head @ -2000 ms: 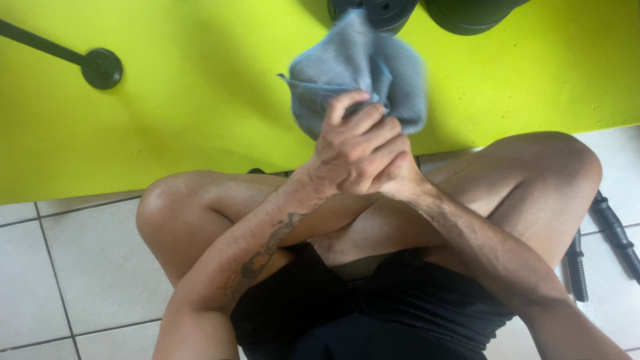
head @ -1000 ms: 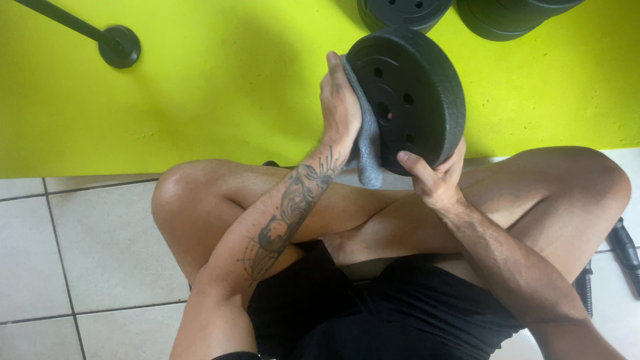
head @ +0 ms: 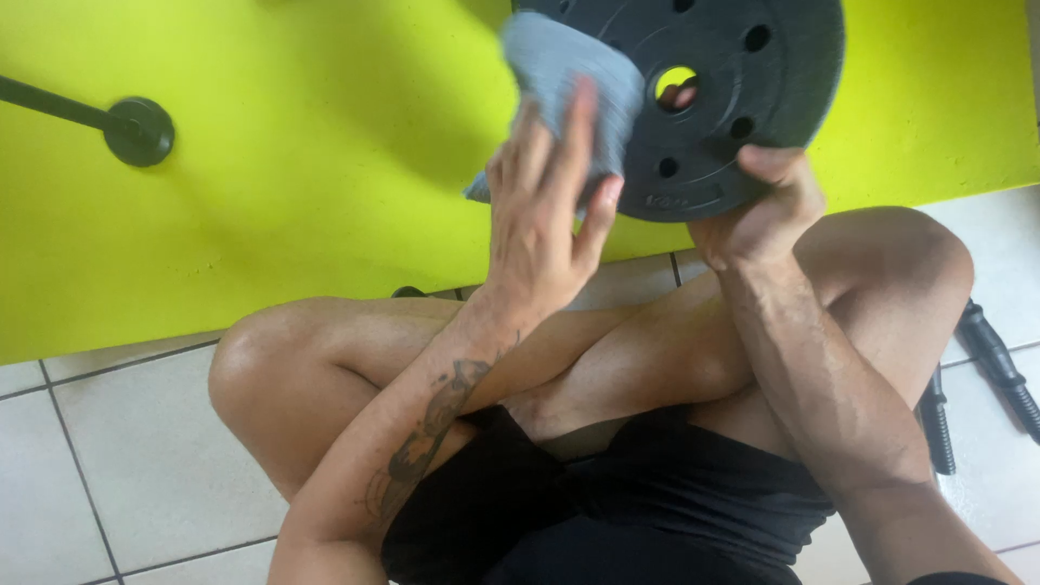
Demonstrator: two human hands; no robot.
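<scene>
A black weight plate (head: 780, 89) with a centre hole and several smaller holes is held up over the yellow-green surface, its flat face turned toward me. My right hand (head: 772, 195) grips its lower right edge, thumb on the face and fingers behind; fingertips show through the centre hole. My left hand (head: 544, 195) presses a grey-blue cloth (head: 569, 73) against the plate's left side, fingers spread over the cloth. The cloth and the left fingers are blurred. The plate's top lies outside the view.
A black rod with a round base (head: 140, 132) stands on the yellow-green surface (head: 244, 203) at the left. My crossed legs (head: 325, 349) are below its edge. Threaded black dumbbell bars (head: 995, 349) lie on the white tiles (head: 162, 455) at the right.
Two seconds ago both hands were together on the cloth. A second ago the plate was tilted between them; now its face is turned to me and the cloth is on its left side.
</scene>
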